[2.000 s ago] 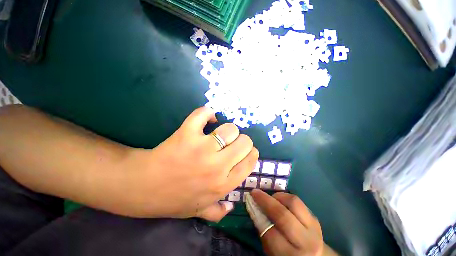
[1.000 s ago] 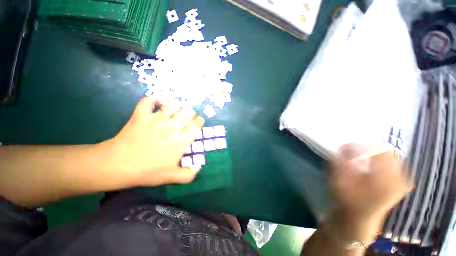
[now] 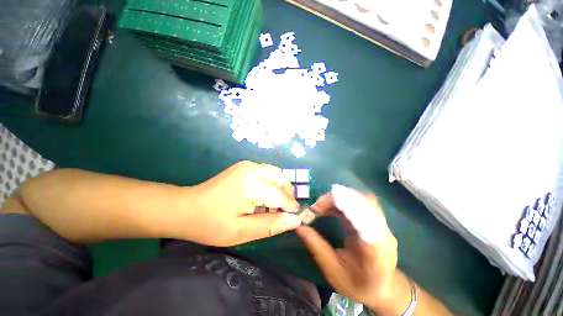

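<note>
The green panel with square components (image 3: 302, 176) lies near my lap, mostly covered by my left hand. My left hand (image 3: 250, 207) rests over it, thumb tip at its lower row. My right hand (image 3: 358, 241) is at the panel's right side, with a small square component (image 3: 307, 216) between thumb and finger. A whitish sleeve covers one right finger. White pieces (image 3: 278, 105) lie in a bright pile beyond my hands. More square components (image 3: 532, 225) sit on the white wrapped package (image 3: 481, 148) at the right.
A stack of green panels (image 3: 204, 31) stands left of the pile. A black phone (image 3: 71, 68) lies at the left, beside clear plastic (image 3: 31, 37). A pale tray with round holes (image 3: 395, 18) is at the top. Grey striped edges (image 3: 534, 296) show at the lower right.
My right hand has moved left from the white package to the panel and now has a square component at its fingertips. My left hand stays over the panel. The camera view has shifted.
</note>
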